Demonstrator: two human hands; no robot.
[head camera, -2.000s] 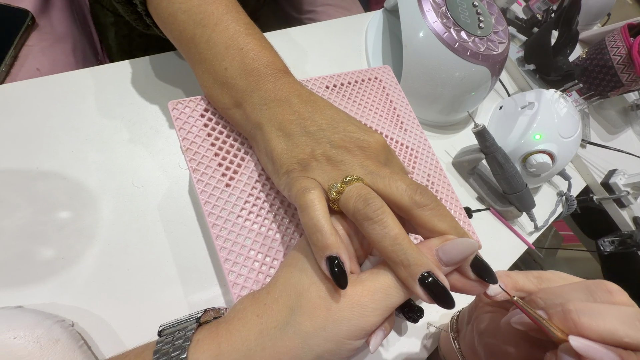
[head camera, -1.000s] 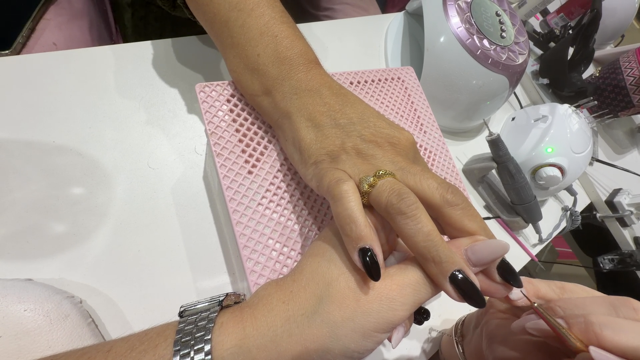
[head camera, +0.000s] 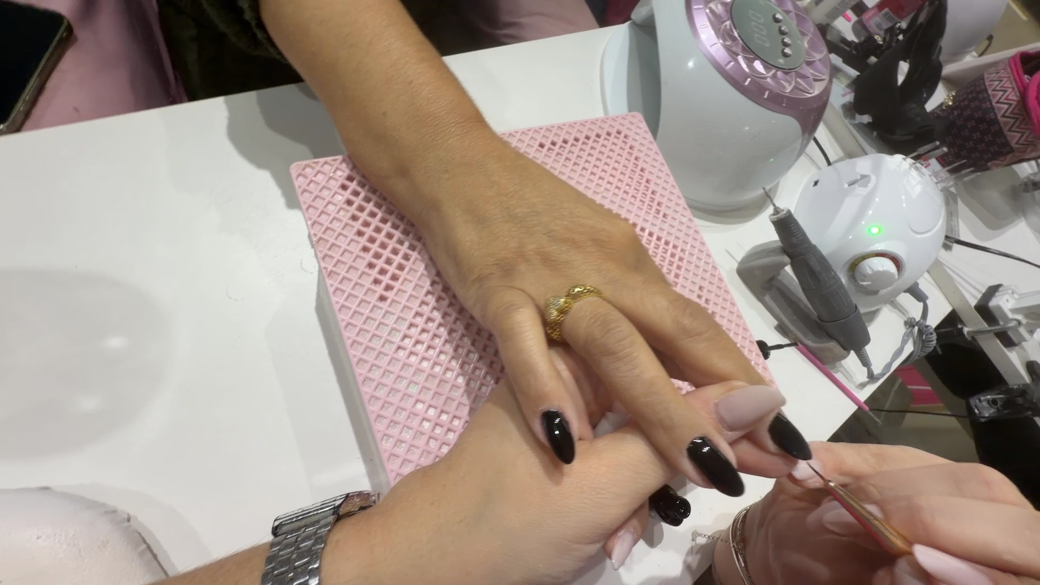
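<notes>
My left hand (head camera: 561, 467), with a metal watch (head camera: 313, 532) at its wrist, holds the fingers of another person's hand (head camera: 561, 236) from below, my thumb over one finger near its tip. That hand wears a gold ring (head camera: 569, 309) and has glossy black nails. It rests across a pink lattice-topped box (head camera: 406, 325). In my right hand (head camera: 918, 504) is a thin nail brush (head camera: 865, 516), its fine tip close to the black nail (head camera: 790, 437) of the finger farthest right. Whether the tip touches the nail I cannot tell.
A white and purple nail lamp (head camera: 723, 106) stands behind the box. To the right are a white nail drill unit (head camera: 877, 219), its grey handpiece (head camera: 821, 284) and a pink stick (head camera: 833, 378). A pale cushion (head camera: 73, 540) lies at lower left, a phone (head camera: 28, 57) at upper left.
The view has shifted somewhat. My left hand keeps its hold on the other person's fingers, and the brush stays close to the same black nail.
</notes>
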